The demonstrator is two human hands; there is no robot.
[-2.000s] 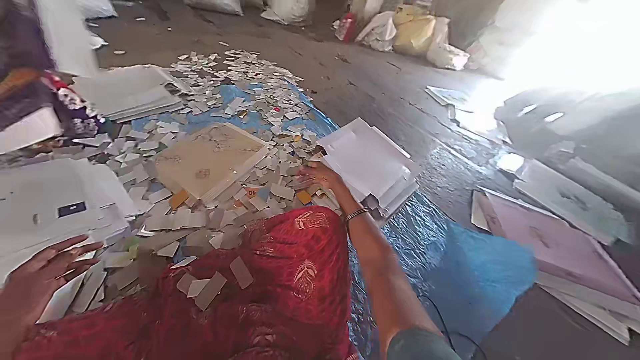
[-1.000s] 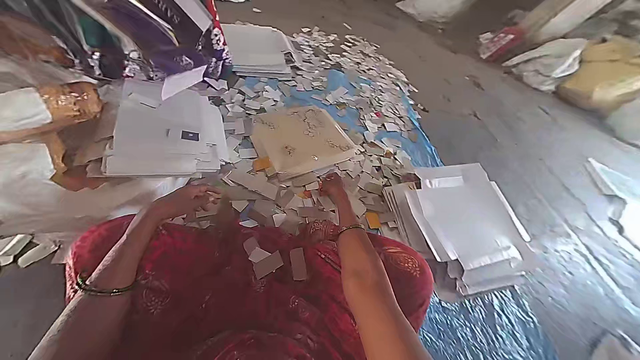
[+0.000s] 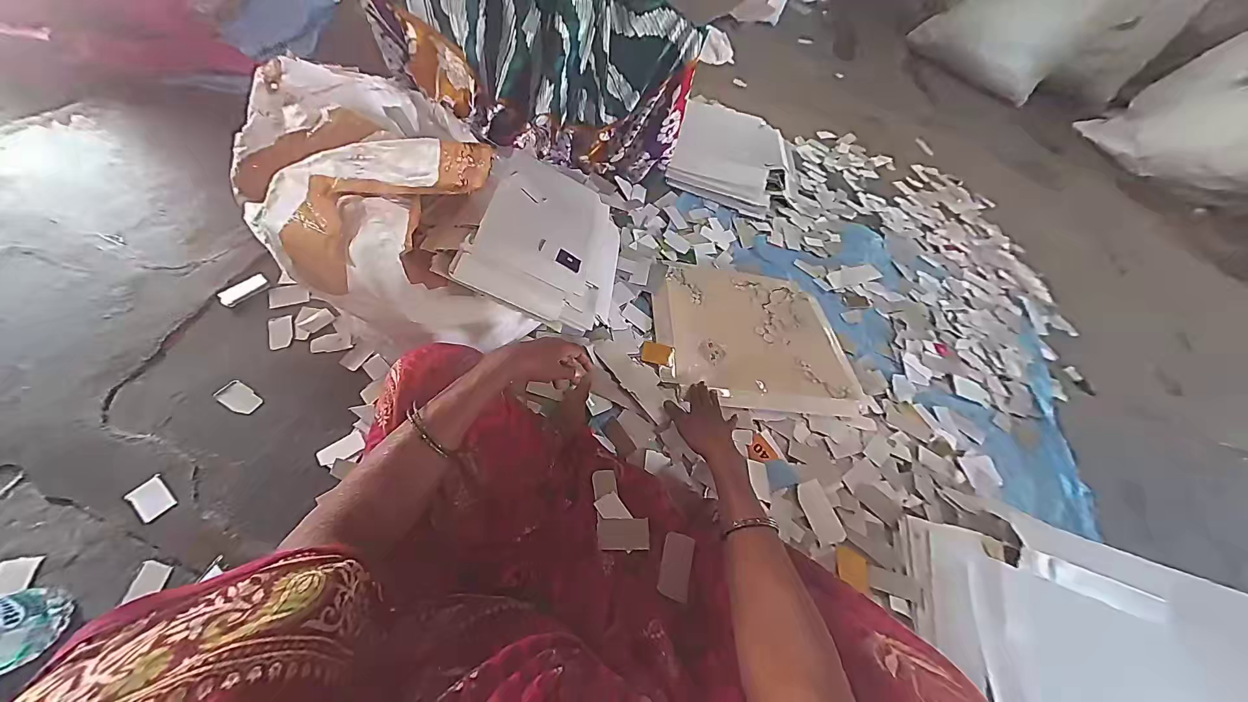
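Observation:
My left hand [image 3: 548, 369] hovers over the near-left edge of the scattered card pieces, its fingers curled together; whether something small is between them I cannot tell. My right hand [image 3: 704, 424] rests, fingers spread, on the pieces at the near edge of a beige square board [image 3: 756, 341] with worn, marked patches. Small cut pieces of pale card [image 3: 819, 507] lie all around on a blue plastic sheet [image 3: 1048, 458]. A yellow piece [image 3: 657, 353] touches the board's left side. A few grey pieces [image 3: 624, 534] lie on the red cloth over my lap.
Stacks of white sheets stand beyond my left hand [image 3: 551, 234], farther back [image 3: 726, 151] and at the lower right [image 3: 1102, 614]. A white and orange sack [image 3: 361, 205] lies at the left. A person in patterned cloth [image 3: 575, 68] is at the top. Filled sacks [image 3: 1180, 127] stand upper right.
My right hand has moved from the white stack at the right to beside the beige board. My left hand has left the stack at the left. The view has swung left.

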